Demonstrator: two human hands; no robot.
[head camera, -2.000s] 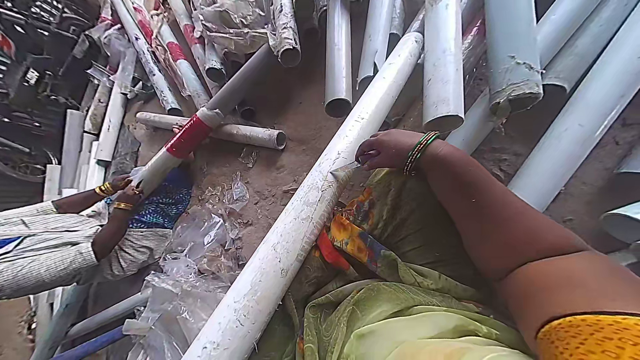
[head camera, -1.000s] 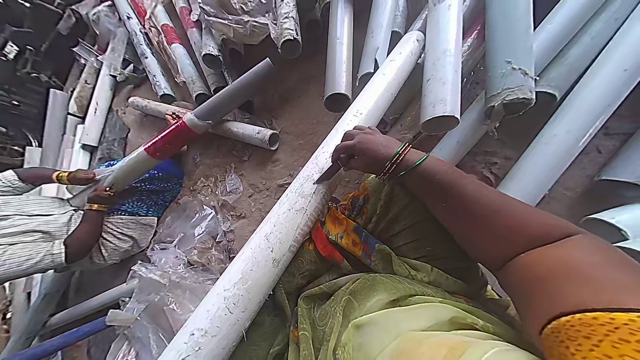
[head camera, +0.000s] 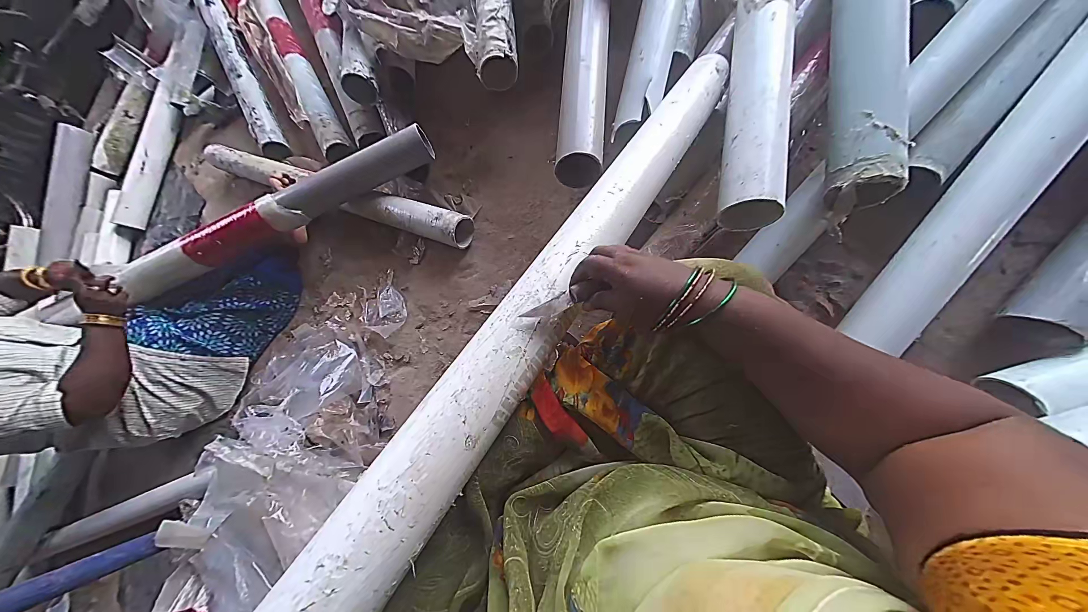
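Observation:
A long white plastic pipe (head camera: 476, 374) with a scuffed surface lies diagonally across my lap, over green patterned cloth. My right hand (head camera: 616, 285), with green and red bangles at the wrist, is closed on a small blade (head camera: 546, 308) whose tip points left and rests at the pipe's surface. Most of the blade's grip is hidden in my fingers. My left hand is out of view.
At the left a co-worker's hands (head camera: 89, 289) hold a grey pipe with a red band (head camera: 234, 235). Crumpled clear plastic film (head camera: 297, 425) lies between us. Several pipes (head camera: 756, 127) stick out from the top and right. A blue pipe (head camera: 85, 568) is at lower left.
My right hand has moved along the white pipe, up and then back down slightly, with the blade in it. The co-worker's banded pipe has shifted and tilted.

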